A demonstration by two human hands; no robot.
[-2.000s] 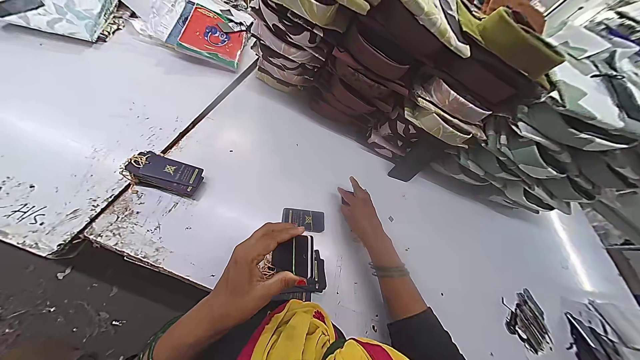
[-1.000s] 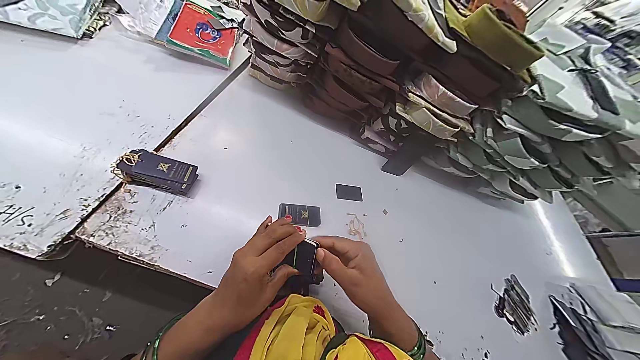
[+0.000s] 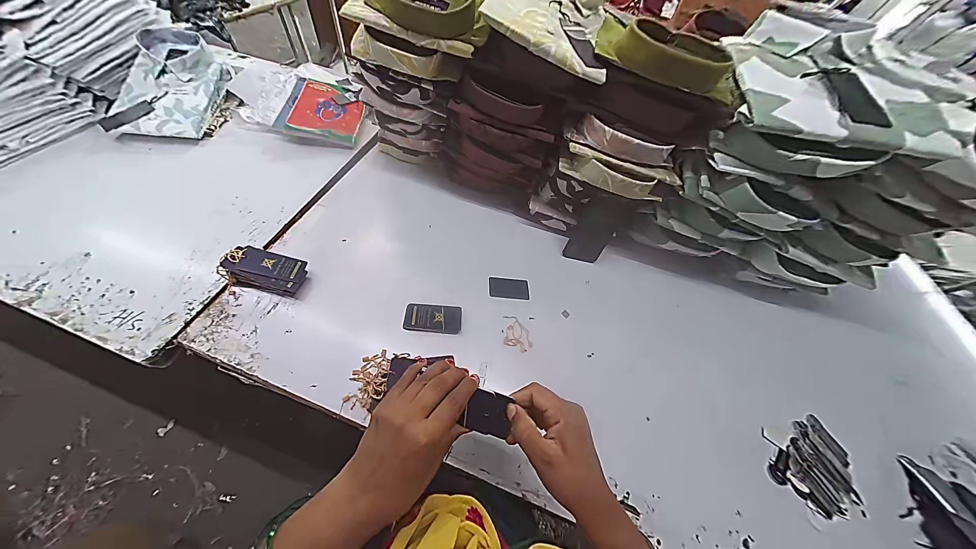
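At the table's near edge my left hand (image 3: 427, 404) lies over a stack of dark hang tags (image 3: 400, 370), its fingers covering most of them. Cream strings (image 3: 371, 377) bunch at the stack's left end. My right hand (image 3: 560, 435) pinches the right end of a black tag (image 3: 488, 412), whose left end is under my left fingers. Beyond the hands lie a small pile of dark tags with gold print (image 3: 432, 319), a plain black card (image 3: 508, 288) and a loose cream string (image 3: 517, 335). Another tag stack with gold strings (image 3: 267, 269) rests at the table joint.
Folded patterned shirts (image 3: 808, 183) and dark red shirts (image 3: 499, 130) are piled along the far side. A black card (image 3: 587, 236) leans out from them. A red printed packet (image 3: 324, 110) and a folded shirt (image 3: 179, 84) lie at the far left, dark tags (image 3: 816, 465) at the right.
My right hand, first flat on the table, came to the tags beside my left hand and now holds a tag's right end. The plain card and loose string show since the middle frame.
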